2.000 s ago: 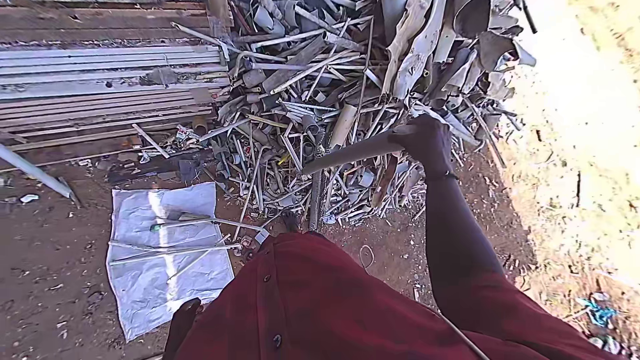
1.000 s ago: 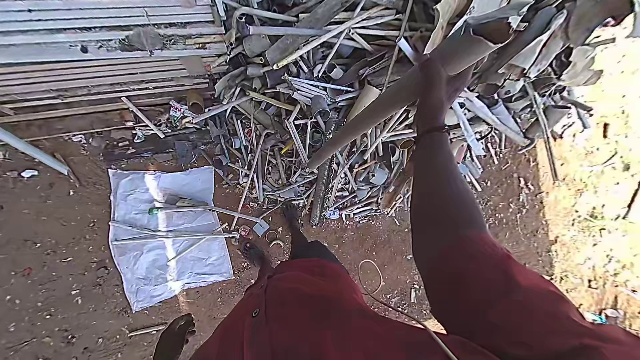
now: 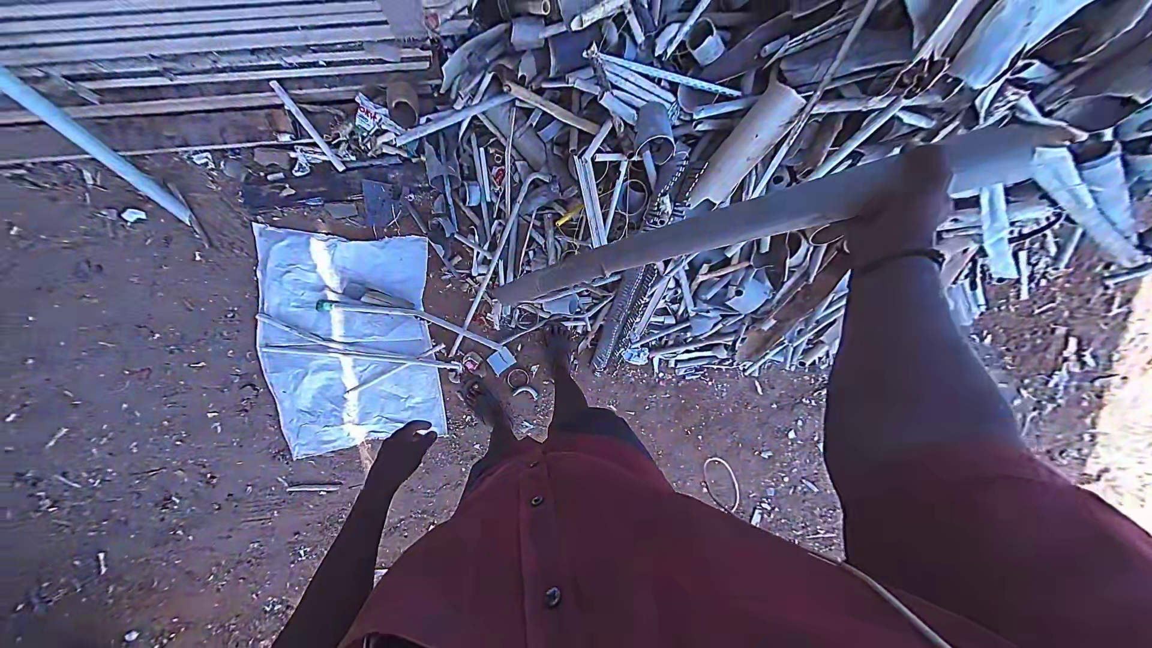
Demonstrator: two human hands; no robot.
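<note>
My right hand is closed around a long grey pipe, probably plastic, held slantwise over a heap of scrap pipes. The pipe's near end points down and left, above the front of the heap; its other end reaches the upper right. My left hand hangs low beside my body with nothing visible in it, close to the lower right corner of a white sheet. Whether its fingers are closed is unclear. Several thin pipes lie across the sheet on the ground.
A big heap of broken pipes and offcuts rises in front of my bare feet. Long stacked lengths lie at the upper left, with a pale blue pipe slanting below them. A thin loop rests on the dirt.
The long pipe in my right hand has swung to a flatter slant, and more of it shows than two seconds ago. My left hand has come further into view.
</note>
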